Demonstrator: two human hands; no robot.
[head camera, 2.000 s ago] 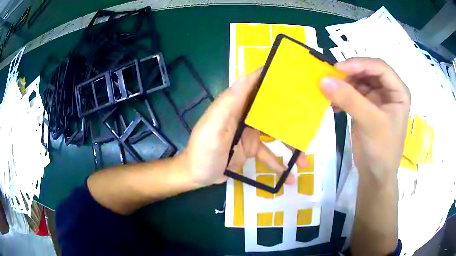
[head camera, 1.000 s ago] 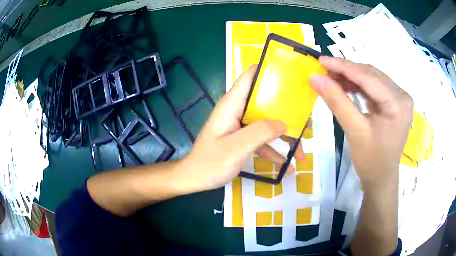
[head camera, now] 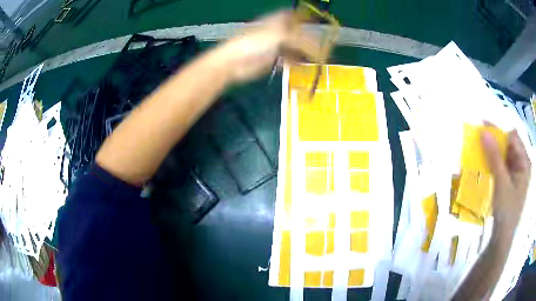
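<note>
My left hand [head camera: 282, 44] is blurred and stretched forward over the pale rail. It holds a frame [head camera: 329, 44] with a yellowish rim and an open centre, also blurred. My right hand [head camera: 508, 167] is at the right, holding a yellow square piece [head camera: 477, 144] between thumb and fingers, over the loose yellow squares [head camera: 473, 197]. The adhesive sheet [head camera: 358, 117] with yellow rectangles lies in the centre, with a white windowed sheet over its lower part.
A pile of black frames [head camera: 91, 126] lies at left, partly behind my left arm. A single black frame [head camera: 255, 188] lies left of the sheet. White waste strips [head camera: 29, 170] are at the left edge. A white waste sheet heap [head camera: 446, 88] is at right. The pale rail [head camera: 376, 38] crosses behind.
My left hand has moved forward and up with the frame. My right hand has moved right and down with a yellow piece, which is now off the frame. The view has shifted slightly.
</note>
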